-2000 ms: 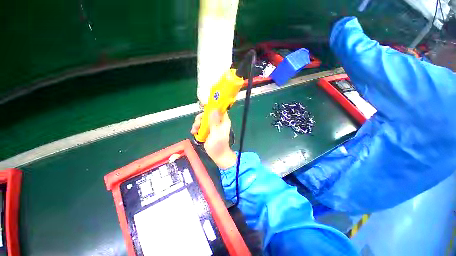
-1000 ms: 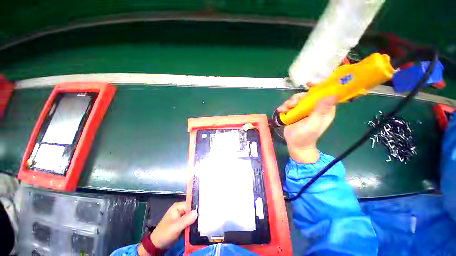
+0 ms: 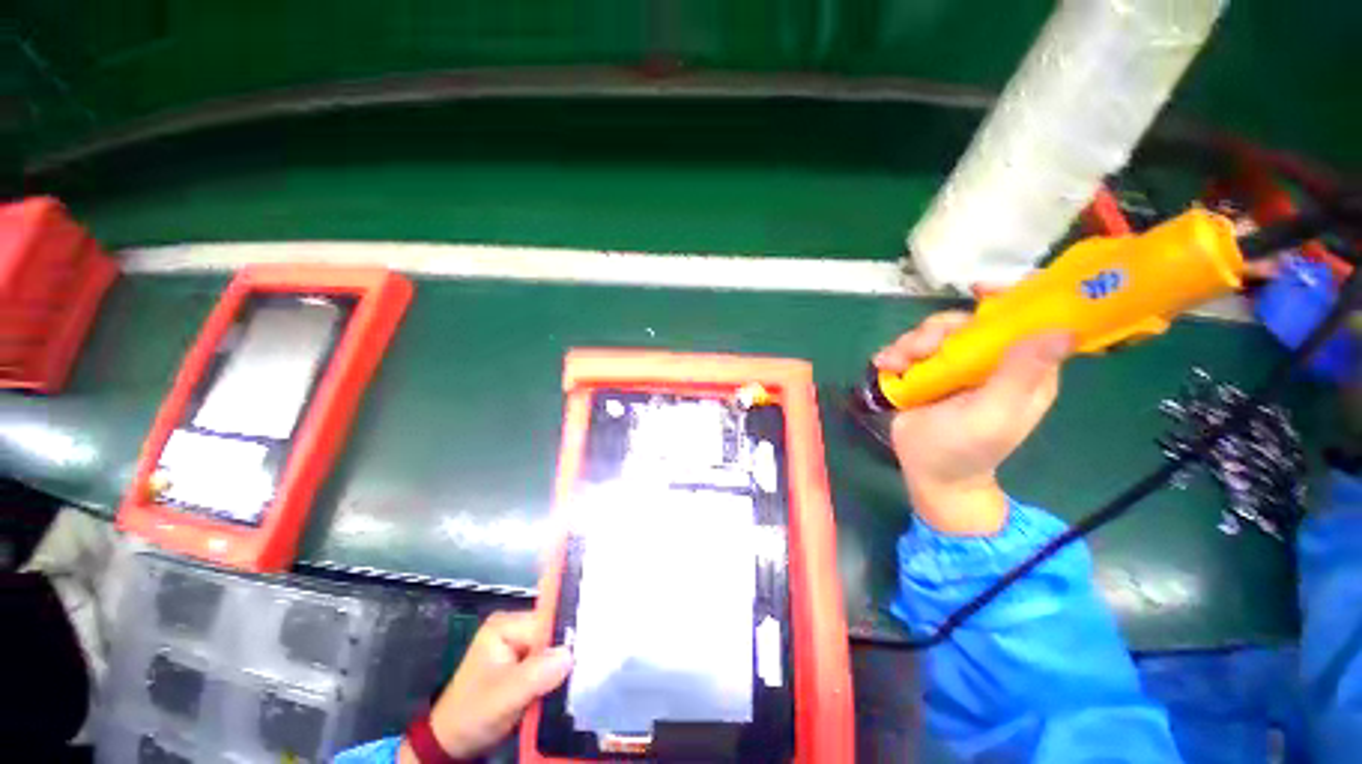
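Observation:
An open tablet [image 3: 665, 597] with a large pale rectangle lies in a red frame [image 3: 820, 597] in front of me. My left hand [image 3: 501, 679] holds the frame's lower left side, thumb over the edge near the tablet. My right hand [image 3: 978, 418] is closed around a yellow electric screwdriver [image 3: 1083, 306], right of the frame's top end. Its black tip points down and left, over a dark round spot that my hand partly hides. A black cord runs from the tool's rear across my right sleeve.
Another tablet [image 3: 254, 388] lies in a red frame at left, with stacked red frames [image 3: 53, 299] beyond. A clear compartment tray [image 3: 224, 657] is at lower left. Small dark parts [image 3: 1240, 448] lie heaped at right, near a blue bin [image 3: 1300, 306]. A plastic-wrapped post [image 3: 1061, 142] stands behind the screwdriver.
My view has swung left and down since the oldest frame, bringing my left hand and the other tablet into view. The screwdriver stays in my right hand, now tilted lower.

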